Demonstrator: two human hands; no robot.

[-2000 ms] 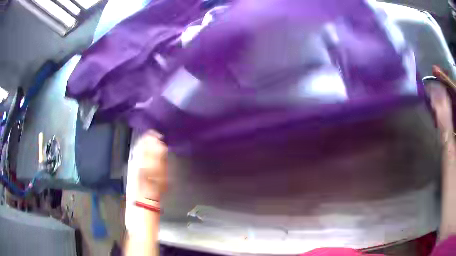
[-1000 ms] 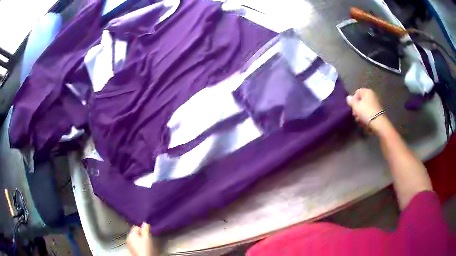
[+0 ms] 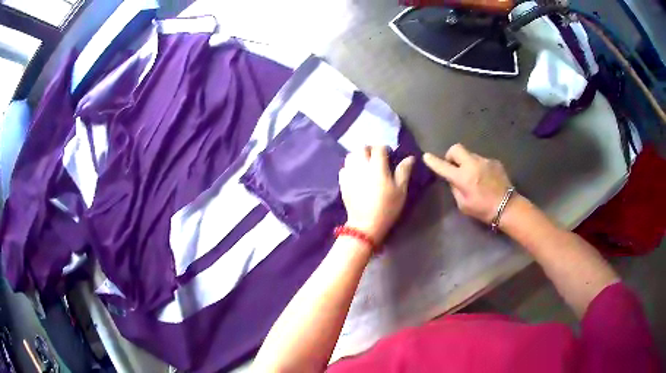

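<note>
The purple garment piece (image 3: 193,146) with pale bands (image 3: 219,240) lies face up on the pressing table, creased at the left. A purple patch pocket (image 3: 299,171) lies over the bands. My left hand (image 3: 374,188) rests on the cloth at the pocket's right side, fingers apart, with a red band at the wrist. My right hand (image 3: 475,183) is at the garment's right edge, index finger extended to the cloth; whether it pinches the edge is not clear.
The steam iron (image 3: 460,40) rests at the table's back, its orange handle cut off by the frame. A white and purple rag (image 3: 559,80) lies right of it. The table's worn surface (image 3: 431,269) shows in front. Red cloth (image 3: 635,207) is beyond the right edge.
My left hand has moved from the garment's near left corner to beside the pocket. My right hand appears lower and further left. The garment and iron sit further left in view.
</note>
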